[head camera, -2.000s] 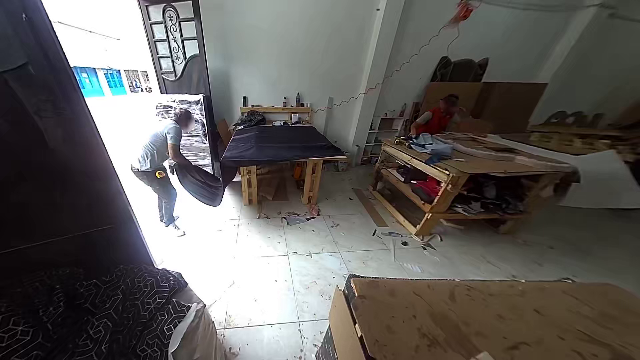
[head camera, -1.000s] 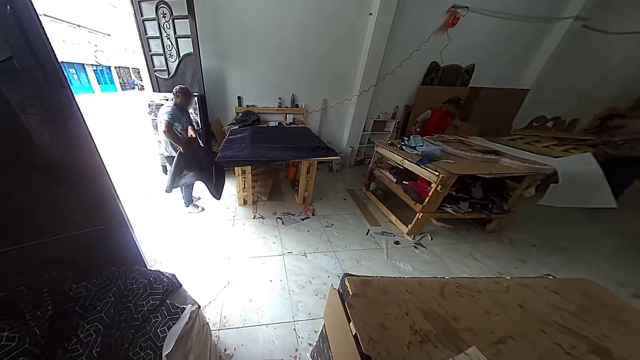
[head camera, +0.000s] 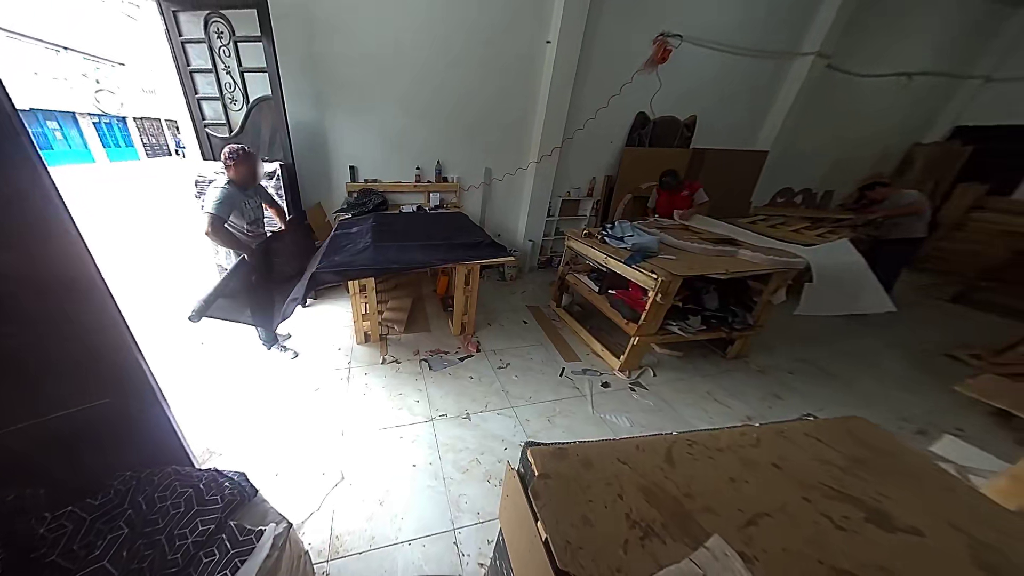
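Observation:
Neither my left hand nor my right hand shows in the head view. Nearest to me at the bottom right is a large padded piece with a brown, stained board top (head camera: 768, 488). At the bottom left lies dark fabric with a pale geometric pattern (head camera: 152, 520), beside whitish material (head camera: 280, 536). Farther off, dark cloth (head camera: 416, 240) covers a wooden table (head camera: 466, 300) and hangs over its left end, where a person in a grey shirt (head camera: 240, 210) holds dark fabric.
A wooden workbench (head camera: 660, 312) with loaded shelves stands right of centre, a person in red (head camera: 676, 198) behind it. Another person (head camera: 900, 216) bends at the far right beside a hanging white sheet (head camera: 848, 276). Scraps and a flat strip (head camera: 552, 333) lie on the tiled floor. A dark door (head camera: 72, 320) edges the left.
The person by the doorway, earlier holding the dark fabric bunched beside the table, now has it spread out low to the left. The view has shifted slightly to the right.

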